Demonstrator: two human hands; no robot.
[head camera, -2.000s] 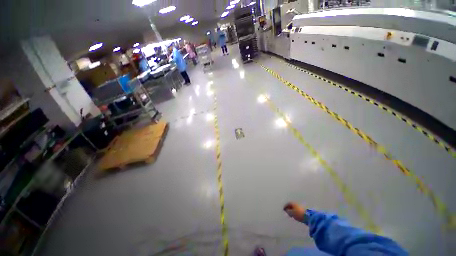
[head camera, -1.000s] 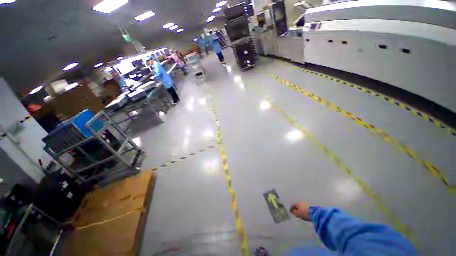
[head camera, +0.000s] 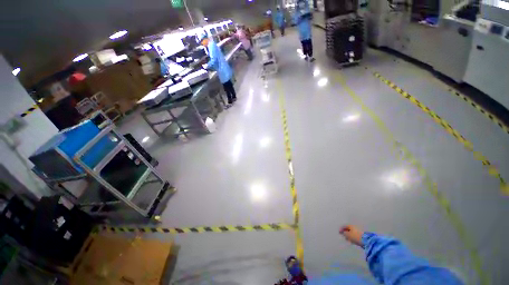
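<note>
My right hand (head camera: 352, 235) is in the lower right of the head view, in front of a light blue sleeve (head camera: 399, 259). It hangs over the grey floor (head camera: 240, 195) and touches nothing that I can see. The hand is small and blurred, and I cannot tell how far its fingers are closed. My left hand is not in the picture. A shoe (head camera: 293, 266) shows at the bottom edge.
A wooden pallet (head camera: 123, 261) and dark boxes (head camera: 58, 225) are at the lower left. A metal cart (head camera: 120, 167) with a blue load stands behind them. A person (head camera: 220, 67) stands at a long bench; another (head camera: 303, 28) is near a dark rack (head camera: 344, 42). Machines line the right.
The view has moved forward along the aisle. The cart, bench, people and rack appear nearer, and the floor arrow has left the picture. My right hand stays low at the right.
</note>
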